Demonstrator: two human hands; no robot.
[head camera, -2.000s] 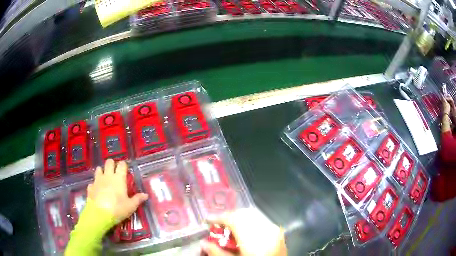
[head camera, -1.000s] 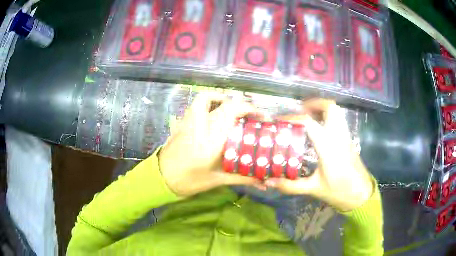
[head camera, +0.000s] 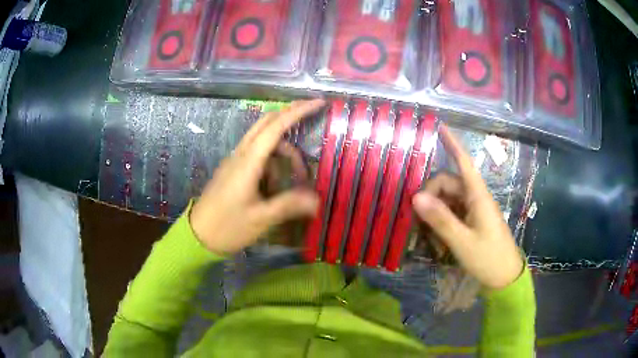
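Note:
Several red phones (head camera: 372, 185) stand on their long edges side by side, narrow red sides up, on the shiny taped mat (head camera: 150, 154) at the bench edge. Their near ends reach the mat's front edge. My left hand (head camera: 255, 182) is at the row's left side, fingers spread and thumb close to the outer phone, slightly blurred. My right hand (head camera: 472, 210) is at the right side, thumb tip at the outer phone, other fingers curled. Neither hand visibly clasps the row; contact is hard to judge.
A clear plastic tray (head camera: 315, 85) with red phones face down lies just beyond the row. A blue-capped bottle (head camera: 45, 37) is at upper left. White sheets (head camera: 52, 259) hang at lower left. Red items show at the far right edge.
The phones, clasped between both hands with their short ends up, now show their long sides up on the mat. My hands have moved apart and loosened around them.

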